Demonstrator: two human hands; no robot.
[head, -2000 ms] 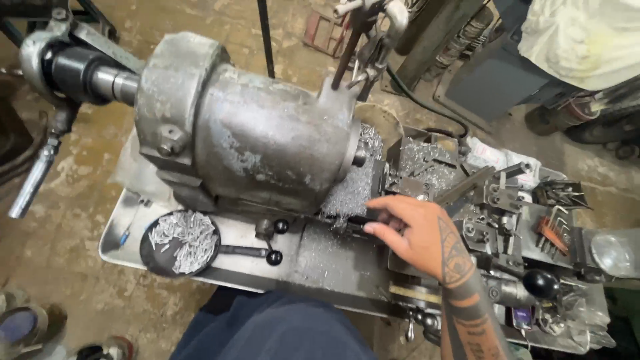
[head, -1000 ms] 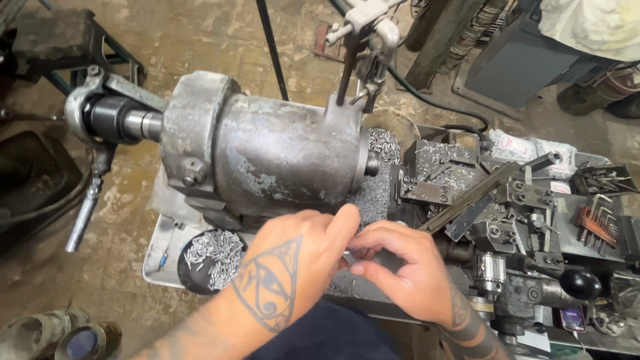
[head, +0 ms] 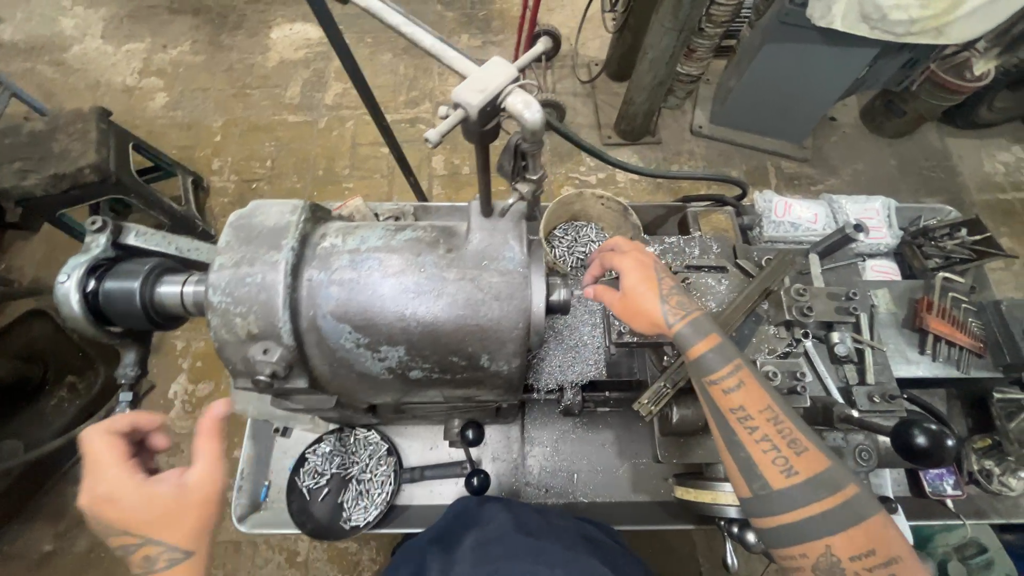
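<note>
My right hand (head: 628, 284) pinches a small metal pin at the nose of the lathe spindle (head: 558, 295), which sticks out of the large grey headstock (head: 408, 312). My left hand (head: 156, 480), fingers spread and holding nothing, is in the air at the lower left, near the closing lever arm (head: 128, 356). Behind the spindle nose, a round container (head: 596, 210) holds many small metal pins. A black pan (head: 300, 500) with more pins rests on the metal tray, left of the ball-ended lever (head: 472, 456). Fine metal chips (head: 570, 344) lie under the spindle nose.
To the right are the tool slide with bolted blocks (head: 820, 304), a set of hex keys (head: 952, 324), plastic bags of parts (head: 792, 218) and a black ball handle (head: 924, 440). A pipe clamp (head: 485, 88) rises behind the headstock. A stool (head: 104, 160) stands at the left.
My hands were together in front of the spindle; now they are apart, the left one far to the left, the right one at the spindle nose. The view has shifted.
</note>
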